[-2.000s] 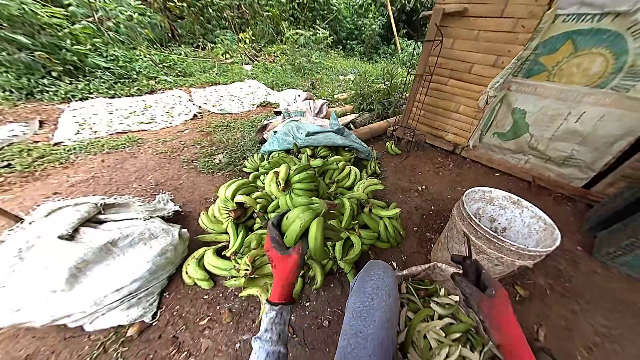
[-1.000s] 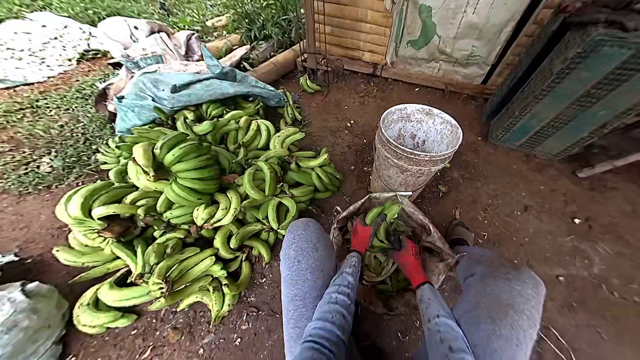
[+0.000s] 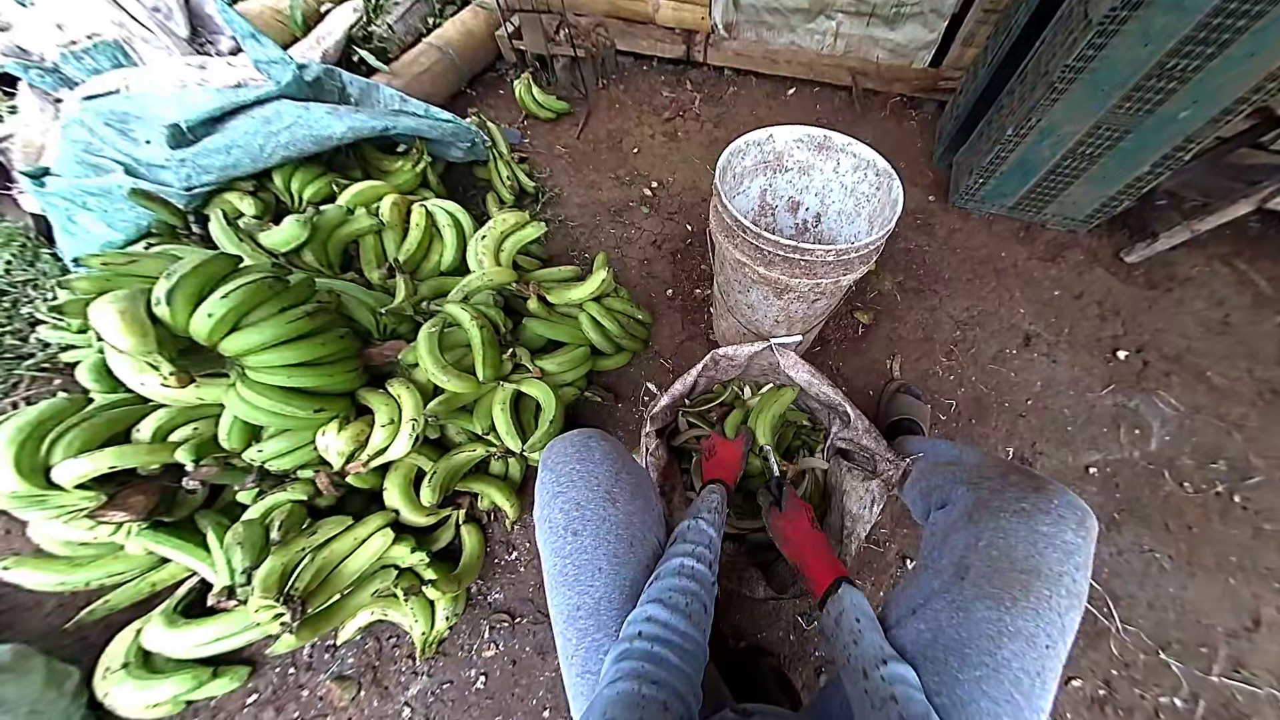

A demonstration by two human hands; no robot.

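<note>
Between my knees stands an open woven sack (image 3: 857, 440) with green peels (image 3: 805, 437) inside. Over its mouth, my left hand (image 3: 724, 460), in a red and black glove, grips a green banana (image 3: 771, 412). My right hand (image 3: 797, 530), gloved alike, holds a small knife (image 3: 769, 462) whose blade is against or close beside the fruit. The fingertips of both hands are partly hidden. To the left lies a large heap of green bananas (image 3: 290, 350) in bunches, partly under a blue-green sheet (image 3: 230, 120).
A dirty white plastic bucket (image 3: 765, 290) stands just beyond the sack. Blue-green plastic crates (image 3: 1110, 110) lean at the upper right. A bamboo and wood wall (image 3: 830, 68) runs along the back, with a cut bamboo pole (image 3: 440, 55) beside it. A small banana bunch (image 3: 540, 98) lies on the soil.
Two seconds ago my left hand was at the heap on bananas; it came to the sack, where both hands now work close together. The view has swung right and down.
</note>
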